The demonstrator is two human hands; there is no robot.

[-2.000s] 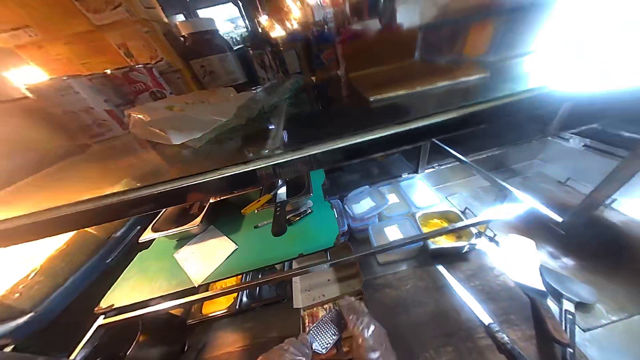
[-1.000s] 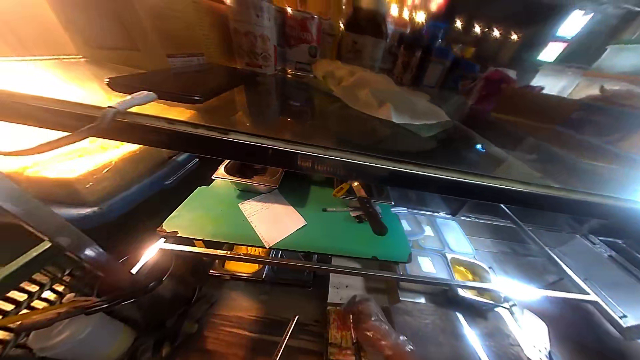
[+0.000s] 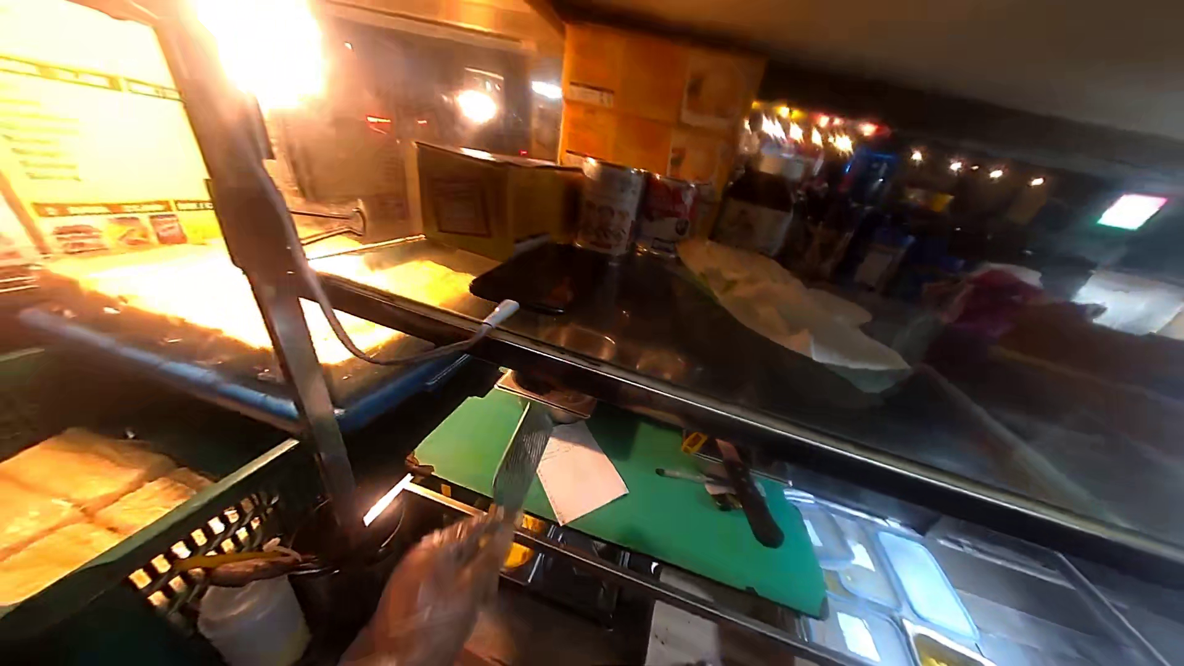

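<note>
My left hand [image 3: 430,587], in a clear plastic glove, is at the bottom, left of centre. It is closed around a blurred metal tool with a ribbed or perforated blade [image 3: 523,458], which points up over the left part of a green cutting board [image 3: 638,518]. Just right of the blade a white sheet of paper [image 3: 580,474] lies on the board. A dark-handled knife [image 3: 754,499] lies farther right, beside a yellow-handled item [image 3: 694,442] and a thin pen-like item. A metal container [image 3: 555,400] is at the board's back edge. My right hand is not visible.
A dark shelf edge [image 3: 647,388] crosses above the board, and a metal post [image 3: 301,370] stands at left. A green crate [image 3: 231,490] holds bread-like slabs [image 3: 83,499]. Lidded plastic containers [image 3: 925,578] are at lower right. A white cable [image 3: 416,356] hangs over the shelf edge.
The view has swung left, bringing in the crate and post. Two gloved hands with a perforated metal piece showed at the bottom two seconds ago; now one raised hand holds a metal tool.
</note>
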